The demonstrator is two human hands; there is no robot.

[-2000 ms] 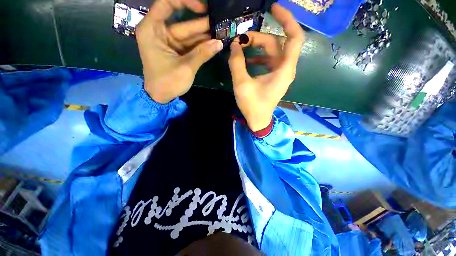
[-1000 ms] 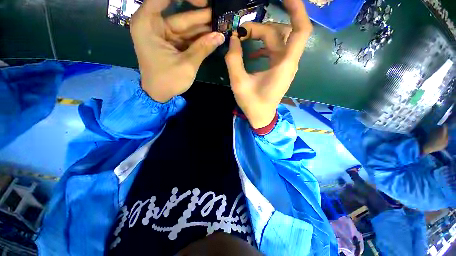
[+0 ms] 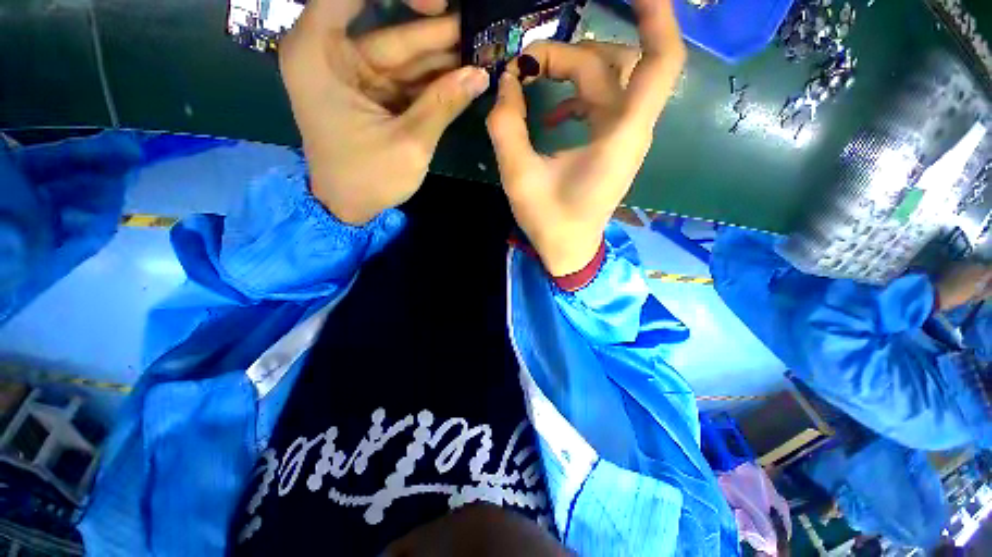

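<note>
A half-assembled phone (image 3: 495,24) is at the top centre, cut off by the picture's edge. Its circuit board (image 3: 535,31) faces me at the near end. My left hand (image 3: 375,109) holds the phone by its left side, thumb at the near corner. My right hand (image 3: 582,131) pinches a small dark round component (image 3: 529,66) between thumb and index finger, at the near edge of the board. The fingertips hide whether the component touches the board.
A blue bin (image 3: 740,24) is at the top right, beside a loose pile of small dark parts (image 3: 810,76). A silvery blister tray (image 3: 870,207) lies farther right. Another circuit board (image 3: 261,22) is at the upper left. A person's blue sleeve (image 3: 859,326) is at right.
The phone and both hands have shifted slightly up in the picture, and the component still sits in my right fingertips. The neighbour's arm at right has come into view and moved.
</note>
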